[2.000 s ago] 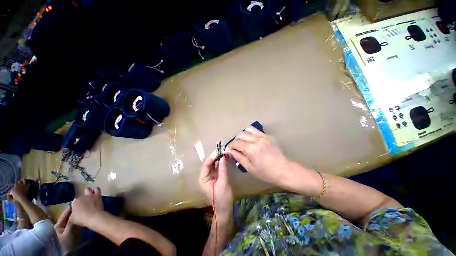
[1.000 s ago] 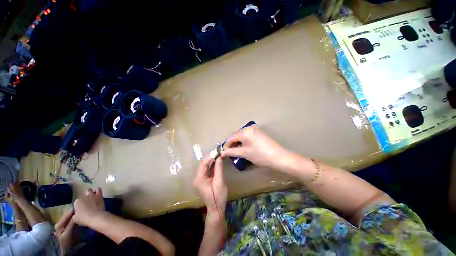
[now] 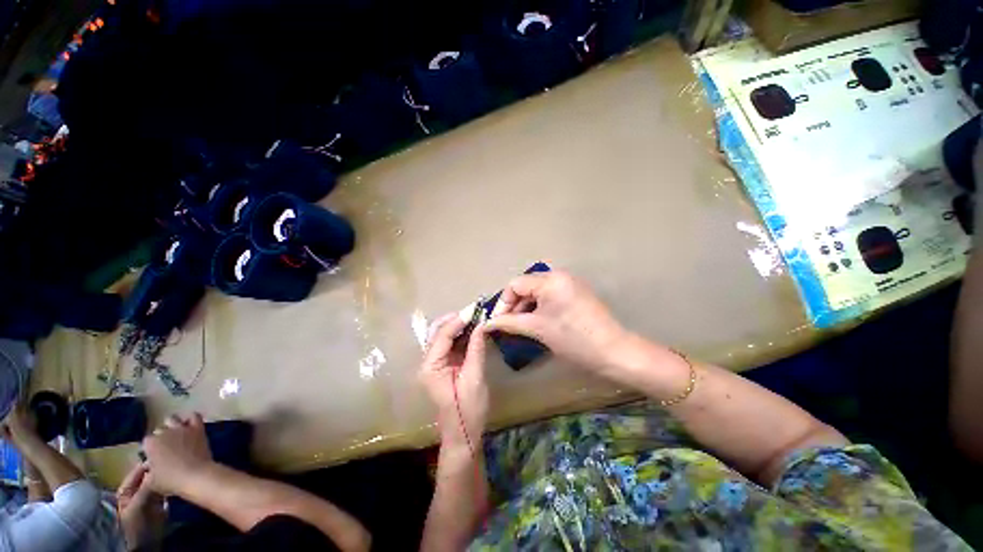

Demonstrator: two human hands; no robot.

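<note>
My left hand [image 3: 455, 367] holds a small circuit board [image 3: 474, 313] between its fingertips, with a thin red wire [image 3: 457, 404] hanging down over the palm and wrist. My right hand [image 3: 555, 318] has thumb and index finger pinched at the board's right side, on a tiny pale piece too small to make out. A dark speaker housing [image 3: 520, 350] lies on the bench behind and under my right hand, which partly hides it.
Dark housings [image 3: 302, 229] with wires stand at the left, more along the back edge. Wired board bundles [image 3: 146, 356] lie left. Co-workers' hands [image 3: 178, 453] work at lower left; an arm [image 3: 967, 356] shows at far right. A printed sheet [image 3: 841, 162] lies right.
Both hands stay close together at the board, their fingers shifting slightly. The board is turned a little. The whole view has moved slightly, and a person's arm has appeared at the right edge.
</note>
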